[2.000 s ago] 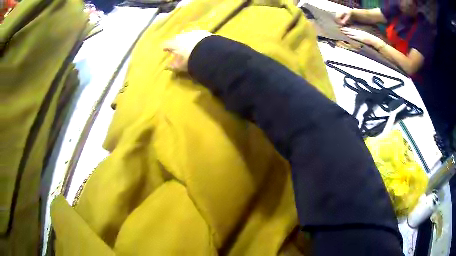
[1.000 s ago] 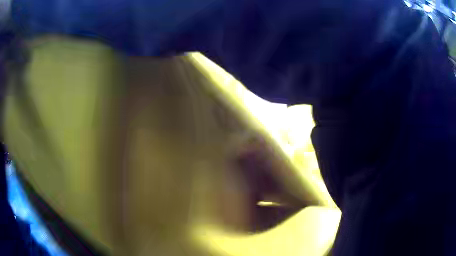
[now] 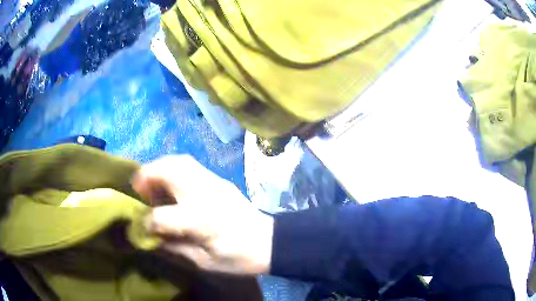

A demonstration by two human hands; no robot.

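A mustard-olive garment [image 3: 53, 229] fills the lower left of the view, with a curved, folded edge. My right hand [image 3: 200, 217], bare below a dark sleeve, reaches in from the right. Its thumb and fingers grip the garment's edge. The hand is blurred and its fingertips are partly hidden in the cloth. My left hand is not in view. No needle or thread can be made out.
Folded mustard garments [image 3: 341, 59] lie at the top on the white table [image 3: 405, 141]. An olive sleeve with small buttons [image 3: 499, 111] lies at the right. A shiny greyish sheet [image 3: 282, 182] hangs by the table edge. The floor [image 3: 129, 111] is blue.
The view has turned from the coat spread on the table, through blurred close cloth, to the blue floor and table edge. My right hand now grips cloth at lower left.
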